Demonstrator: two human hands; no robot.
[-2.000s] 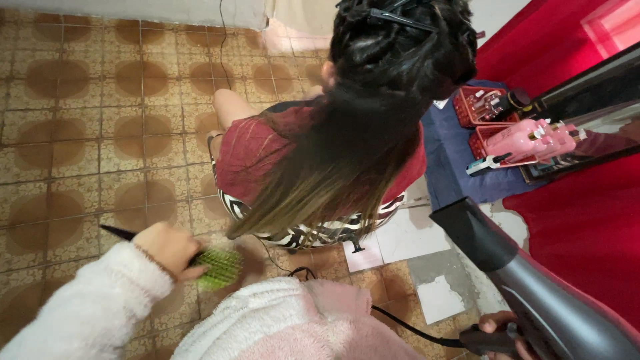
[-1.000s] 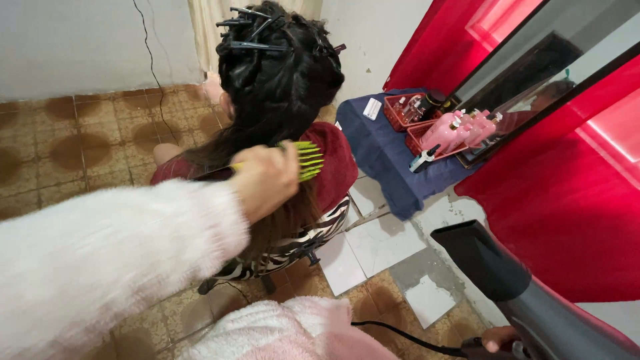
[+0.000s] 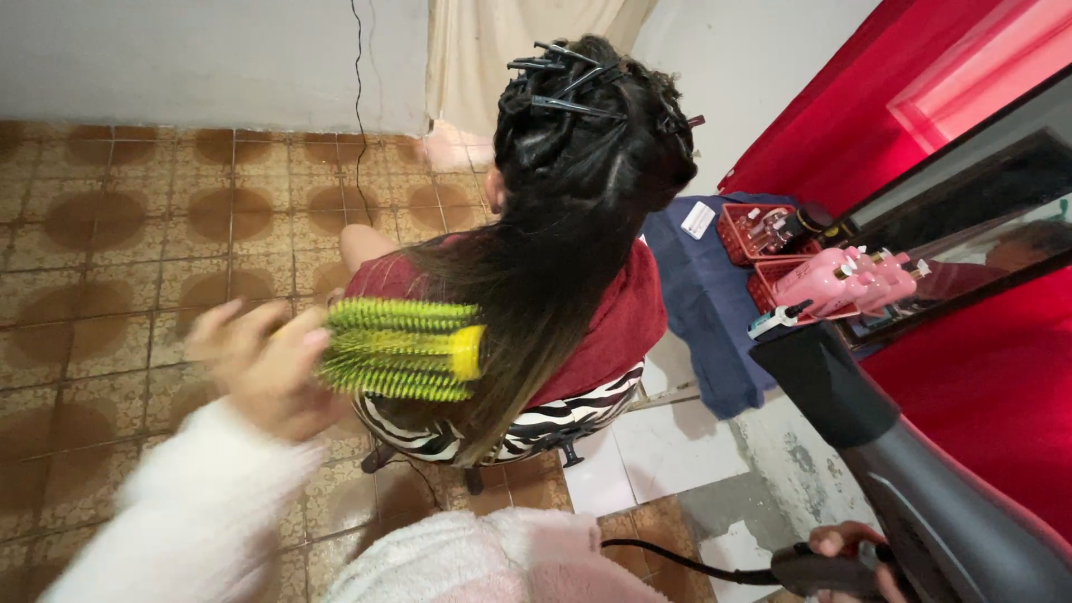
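My left hand (image 3: 272, 364), in a fluffy white sleeve, holds a round hairbrush (image 3: 406, 347) with green bristles and a yellow end. The brush lies against the left side of the long dark hair (image 3: 548, 285) of a seated person in a dark red top. Several hair clips (image 3: 578, 105) pin the upper hair. At the lower right my right hand (image 3: 846, 561) grips the handle of a grey hair dryer (image 3: 938, 494). Its black nozzle (image 3: 825, 381) points up and left, apart from the hair. The dryer's body partly hides that hand.
A zebra-print chair seat (image 3: 578, 410) is under the person. To the right, a blue cloth (image 3: 703, 335) bears red baskets (image 3: 762, 289) with pink bottles (image 3: 821, 280), beside a dark-framed mirror (image 3: 946, 167). The dryer's black cord (image 3: 687, 565) runs left across the bottom.
My left hand has moved with the brush from over the upper back to the left of the hair. The dryer stays at the lower right in my right hand.
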